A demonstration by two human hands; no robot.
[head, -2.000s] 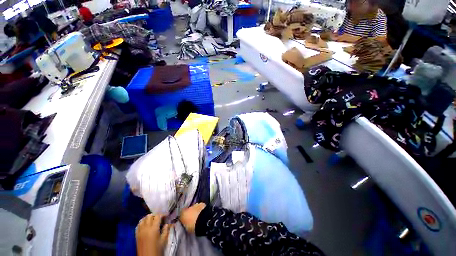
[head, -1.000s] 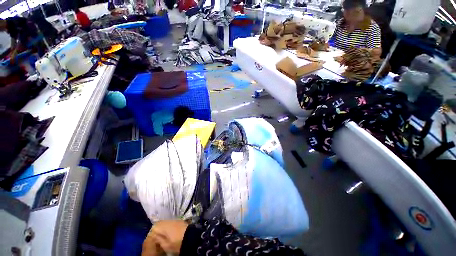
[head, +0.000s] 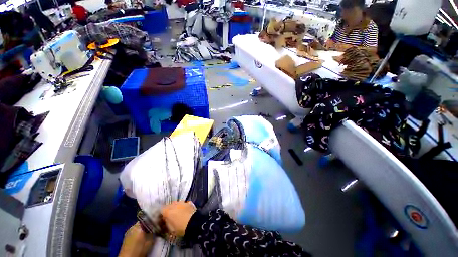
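A striped pale bundle of cut pieces (head: 159, 173) lies low in front of me. My right hand (head: 177, 217), in a dark patterned sleeve, is closed on a blurred checked fabric tie strip (head: 150, 224) at its near end. My left hand (head: 136, 241), low and cut off by the bottom edge, grips the same strip; its fingertips are partly hidden. A second tied bundle (head: 271, 188), pale striped and light blue, lies against the first on the right. The ends of its tie show at the top.
A yellow card (head: 193, 127) stands behind the bundles. A blue crate (head: 197, 98) with dark cloth is beyond. A white machine table (head: 83, 118) runs along the left. On the right are a curved white table edge (head: 374, 168), black printed cloth (head: 351, 108) and a seated person in stripes (head: 364, 35).
The checked strip, near the bundle's middle two seconds ago, is now lower, between my hands. My right hand has moved left, then slightly up. My hands were close together one second ago and are now apart.
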